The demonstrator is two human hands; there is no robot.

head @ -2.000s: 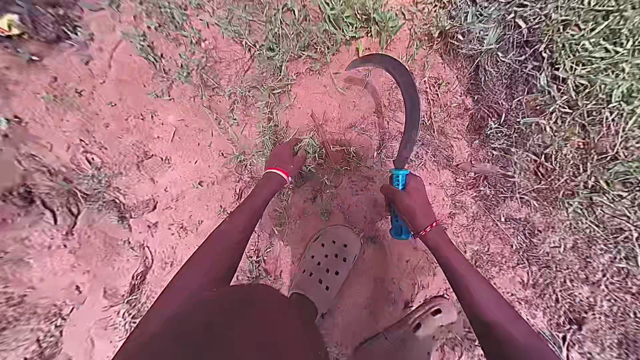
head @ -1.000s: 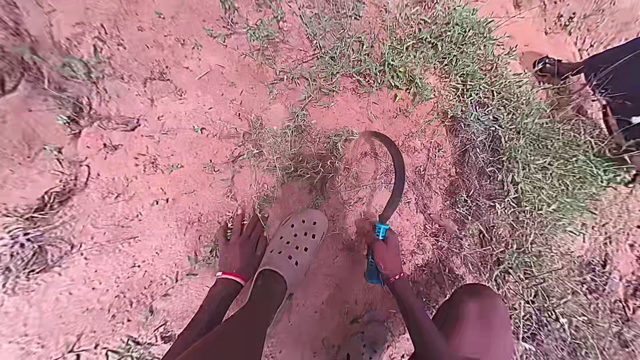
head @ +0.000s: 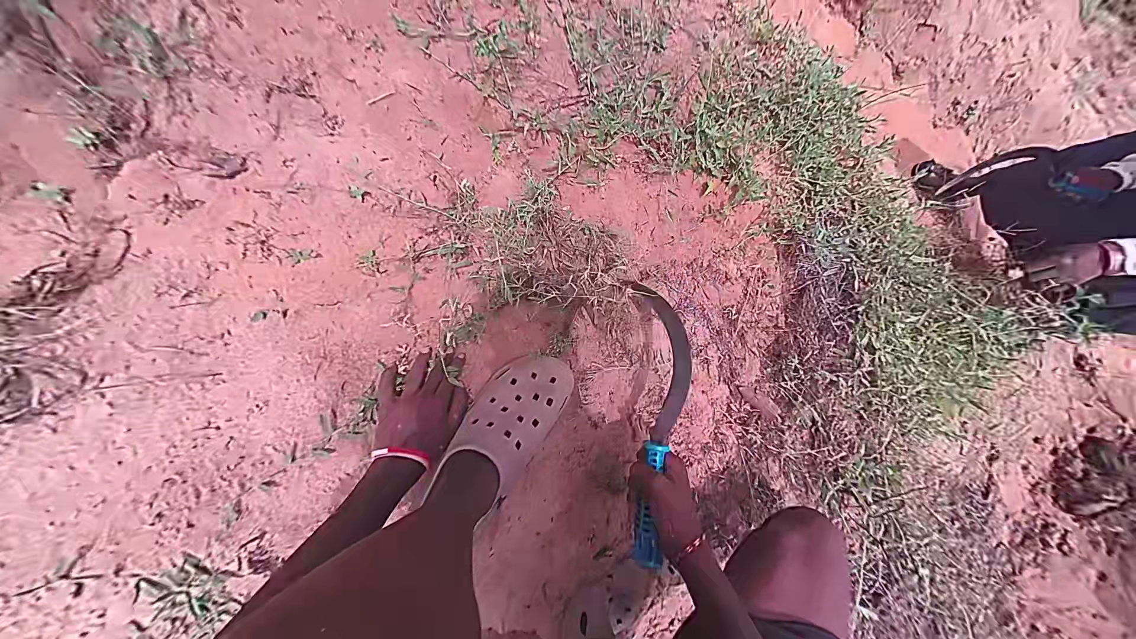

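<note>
My right hand (head: 670, 501) grips the blue plastic handle of a sickle (head: 676, 355), whose dark curved blade arcs up and to the left over the reddish soil. The blade's tip lies by a patch of uprooted-looking dry and green grass (head: 541, 240). To the left of my perforated clog (head: 516, 413), my left hand (head: 419, 404) rests on the ground with its fingers spread beside small green weeds. Nothing shows in it. A red and white band is around the left wrist.
Another person in dark clothing (head: 1021, 204) is at the right edge, a curved blade near their hand. A thick strip of green grass (head: 781, 115) runs from top centre down the right side. My second clog (head: 603, 608) is partly shaded at the bottom.
Two seconds ago my left hand was at the weeds ahead of the clog; now it lies flat to the clog's left. The sickle stays in my right hand. The view has shifted, bringing the other person in.
</note>
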